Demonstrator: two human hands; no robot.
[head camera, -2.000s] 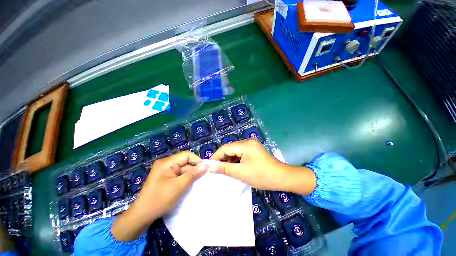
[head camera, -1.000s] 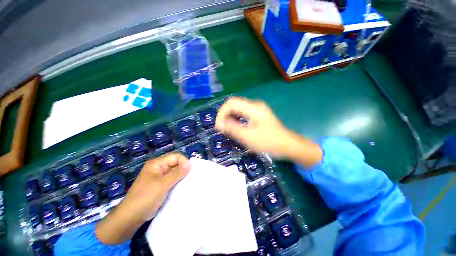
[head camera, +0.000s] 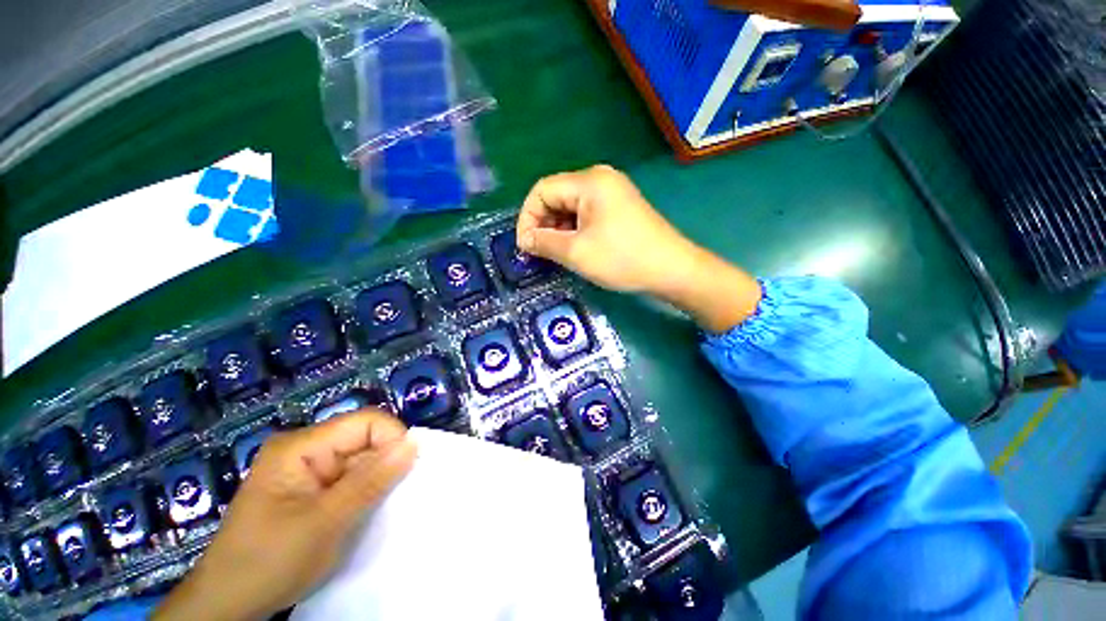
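My left hand (head camera: 291, 510) grips white backing sheets (head camera: 473, 534) at their upper left corner, thumb on top; the sheets cover part of the tray below. My right hand (head camera: 619, 237) is at the far right corner of the clear tray (head camera: 628, 451), thumb and index finger pinched over a dark rounded-square unit (head camera: 524, 269). Its fingertips hide part of that unit, and I cannot tell whether they hold a tiny piece. Other dark units (head camera: 494, 357), each with a pale round mark, sit in rows in the tray.
Spare white sheets (head camera: 109, 261) with bright blue pieces (head camera: 251, 194) lie behind the tray. A clear bag with blue contents (head camera: 412, 115) lies at the back. A blue bench device (head camera: 788, 79) stands back right, near a dark cable (head camera: 958, 243) and a dark ridged stack (head camera: 1031, 158).
My right hand has left the sheets and moved away to the tray's far right corner. My left hand keeps the sheets. The view has shifted, and the wooden frame at left is out of it.
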